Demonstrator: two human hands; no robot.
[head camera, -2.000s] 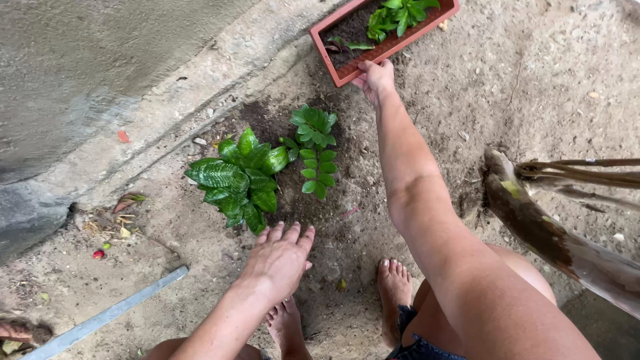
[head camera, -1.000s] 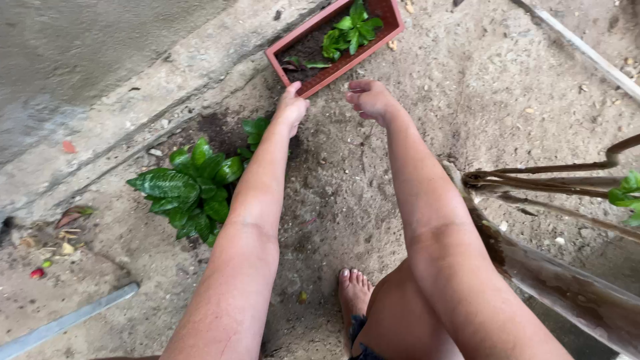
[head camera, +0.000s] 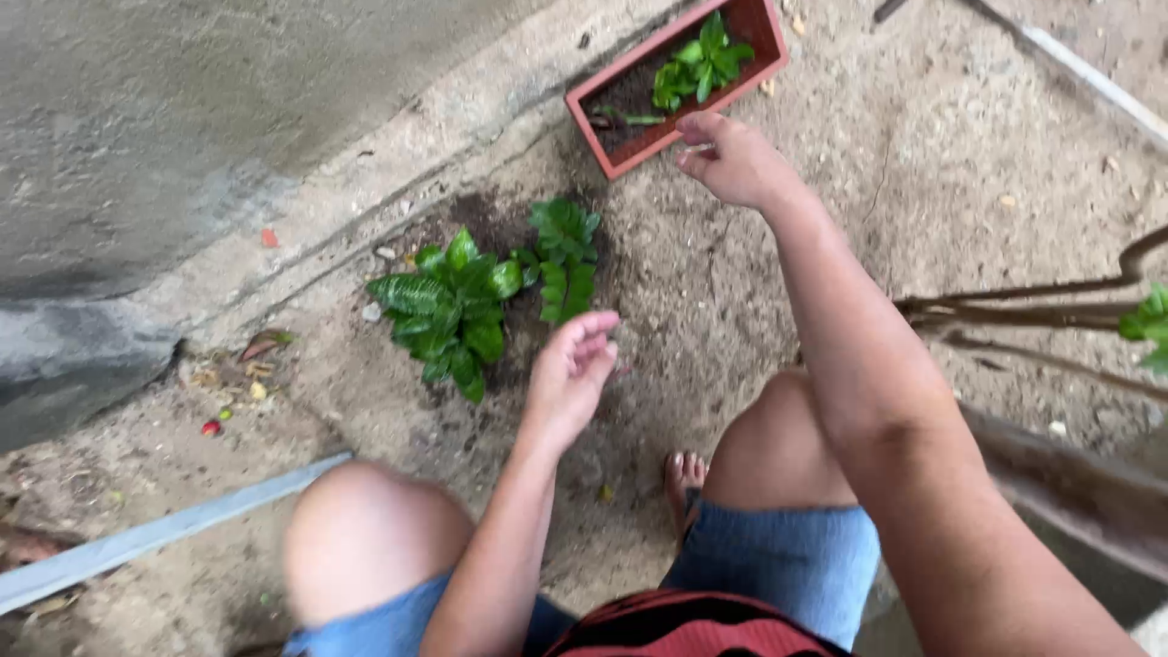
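Observation:
A terracotta-coloured rectangular planter (head camera: 613, 166) with dark soil and a leafy green plant (head camera: 704, 62) lies at the top. My right hand (head camera: 733, 160) is at its near long side, fingers apart and slightly curled, holding nothing; whether it touches the rim I cannot tell. My left hand (head camera: 573, 370) is empty, its fingers loosely bent, just below a smaller plant with paired leaflets (head camera: 564, 242). Left of that hand a broad-leaved plant with pale-patterned leaves (head camera: 447, 306) grows from the ground beside the smaller plant.
A concrete wall and ledge (head camera: 401, 137) run along the upper left. A grey strip (head camera: 182, 525) lies at lower left. Thin brown stems (head camera: 1031, 315) and a thick trunk (head camera: 1077, 484) are at the right. A pale bar (head camera: 1095, 82) lies at upper right. My bent knees are below.
My left hand has drawn back from the planter's near side toward the ground plants. My right hand, gripping the planter's rim in the oldest frame, no longer holds it. My knees are now more bent.

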